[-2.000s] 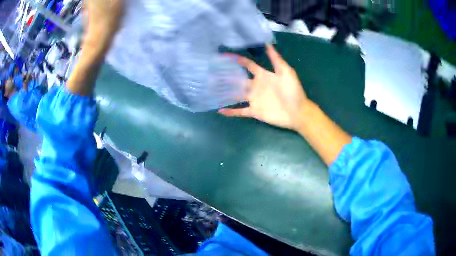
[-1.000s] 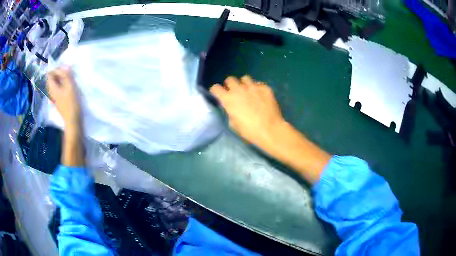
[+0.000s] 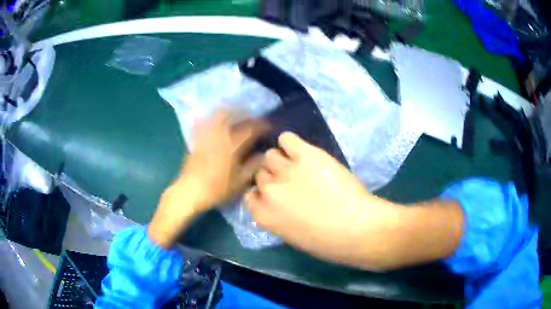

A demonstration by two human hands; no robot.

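A black bracket housing [image 3: 308,111] lies back face up on a crinkled, whitish bubble wrap sheet [image 3: 356,114] in the middle of the green tabletop. One curved arm with a rounded end points to the upper left. My left hand [image 3: 208,163] is blurred at the near left side of the housing. My right hand [image 3: 308,193] is close beside it, fingers curled over the housing's near edge. The fingertips meet near the housing, and what they hold there is hidden or too blurred to tell.
Pale notched metal plates [image 3: 430,93] lie at the far right edge, beside loose black strips [image 3: 498,121]. A small clear plastic bag [image 3: 140,54] lies at the far left. Black crates [image 3: 75,280] are low at the left.
The wrap has moved from the left to the middle and now lies flat under the black housing. Both hands have come together at the housing's near side.
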